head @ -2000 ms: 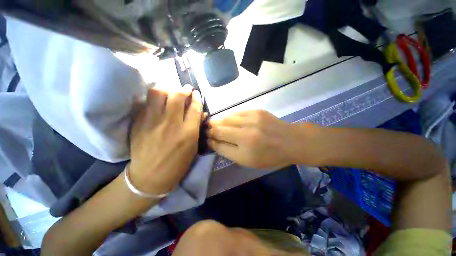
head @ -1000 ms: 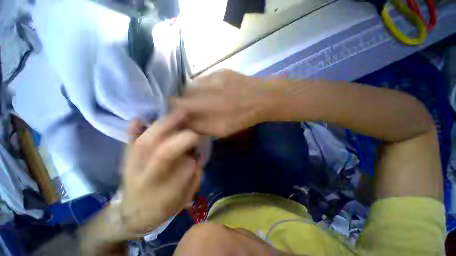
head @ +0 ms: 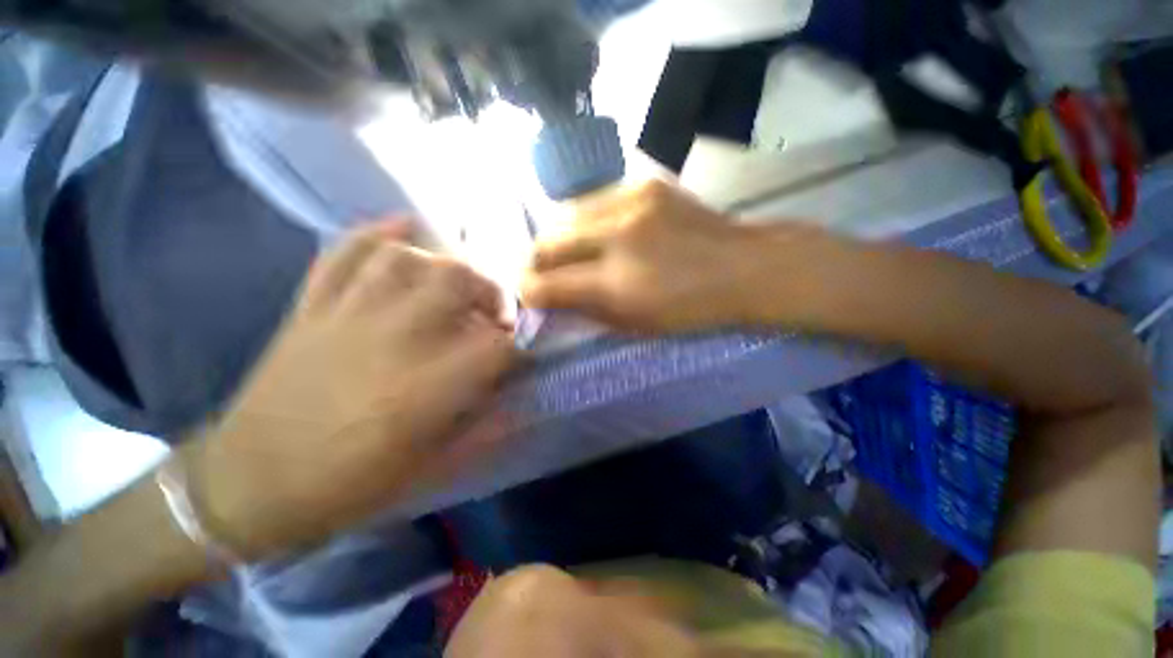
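A grey and white garment piece [head: 193,238] is heaped left of the needle. My left hand [head: 373,347], blurred, lies over its right edge, with the fingertips bent towards the needle area. My right hand [head: 630,264] is just right of it, its fingertips pinched on a pale cloth edge [head: 527,324] between the hands. The sewing machine head [head: 450,58] is above both hands. A ribbed grey knob [head: 578,156] hangs just above my right hand. Glare whitens the cloth at the needle, so the needle and any strip there cannot be made out.
Black cut strips [head: 701,97] lie right of the machine head. Scissors with yellow and red handles [head: 1065,193] lie at the right table edge. A printed ruler [head: 643,373] runs along the front edge. A blue crate [head: 945,444] and cloth scraps [head: 836,585] are below the table.
The view dipped and came back up. The hands met over lifted cloth, then moved back up beneath the machine head. The garment's dark grey part now lies on top at the left.
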